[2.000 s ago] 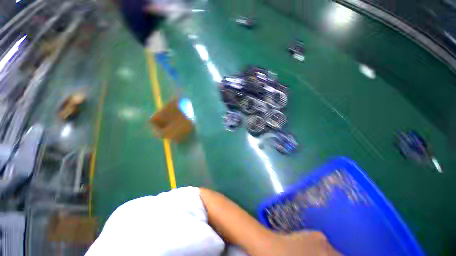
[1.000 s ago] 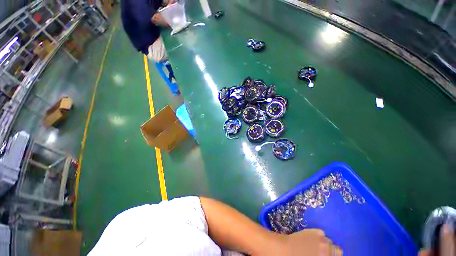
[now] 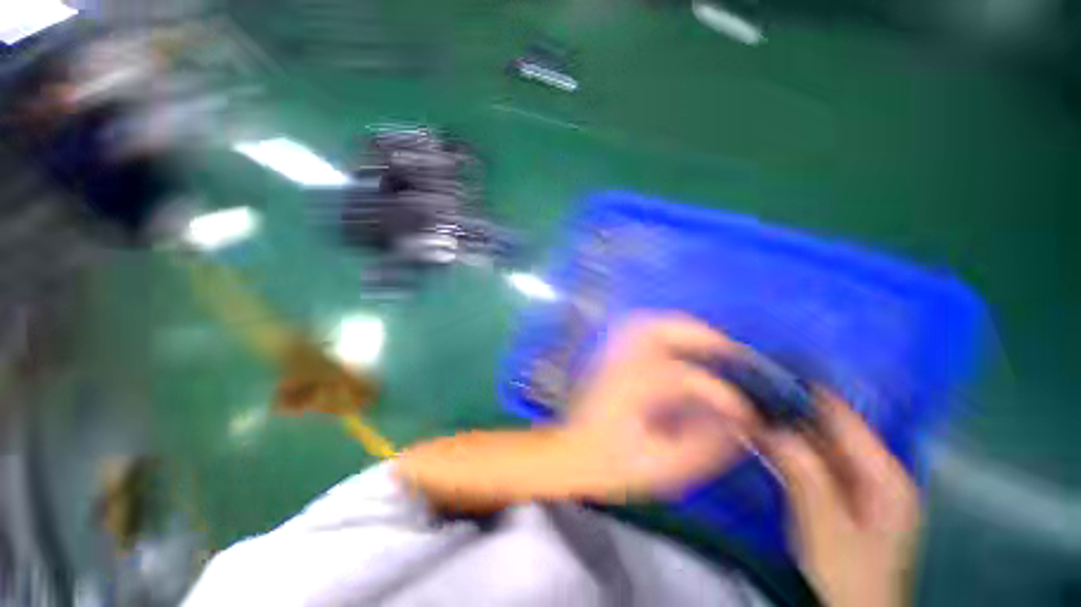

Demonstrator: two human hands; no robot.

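Observation:
The frame is strongly blurred. My left hand and my right hand are together over the blue tray. Both hold a dark round unit between their fingers. Whether a ring is in the fingers cannot be told. A greyish pile of rings lies along the tray's left side, partly hidden by my left hand.
A heap of dark round units lies on the green worktop, left of the tray. A single unit lies farther back. A brown carton stands beyond the edge at left. A blurred person is at upper left.
The view has swung towards the tray, which now shows more centrally. My left hand has moved up from the tray's near edge and met my right hand at the unit.

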